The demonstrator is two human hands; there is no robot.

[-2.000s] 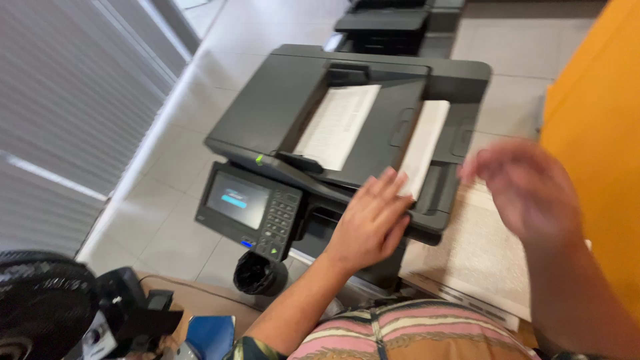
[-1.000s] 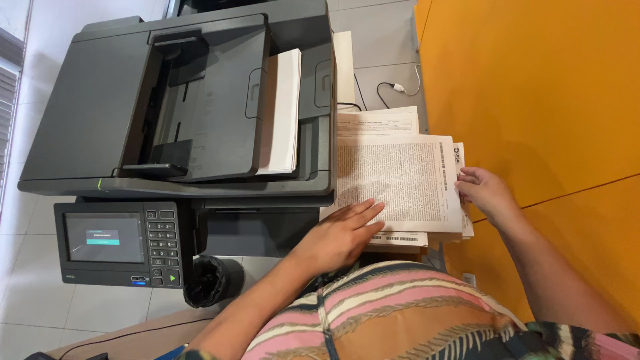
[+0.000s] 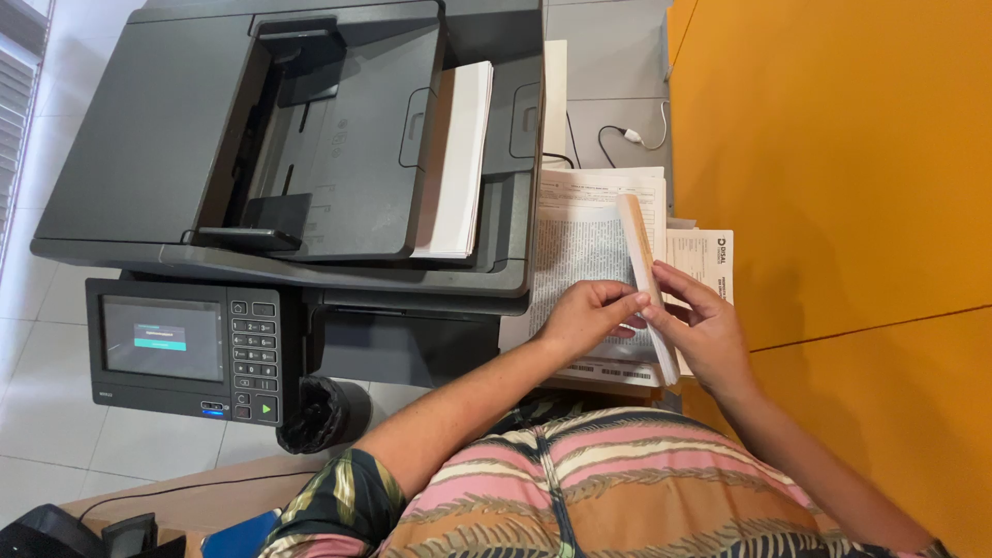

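Note:
Both hands meet at a thick sheaf of paper (image 3: pixel 648 283) stood on its edge above other printed sheets. My right hand (image 3: pixel 694 325) grips its right side, thumb in front and fingers behind. From the left, my left hand (image 3: pixel 601 314) pinches the near face of the sheaf between thumb and index finger. Printed sheets (image 3: pixel 577 240) lie flat beneath, and another printed form (image 3: pixel 701 260) sticks out to the right. On the left stands a dark grey multifunction printer (image 3: pixel 147 132), with a stack of paper (image 3: pixel 461 163) under its feeder tray (image 3: pixel 364 147).
The printer's control panel (image 3: pixel 163 337) has a lit screen and a keypad. Below it is a bin with a black liner (image 3: pixel 318 411). An orange surface (image 3: pixel 837 194) fills the right side. Cables (image 3: pixel 632 136) lie on the tiled floor. A blue item (image 3: pixel 240 535) is at the lower left.
The hands, apart at the sides of the flat printed sheets a second ago, now meet at an upright sheaf. Two seconds ago my left hand was at the printer's edge. The view has shifted towards the papers.

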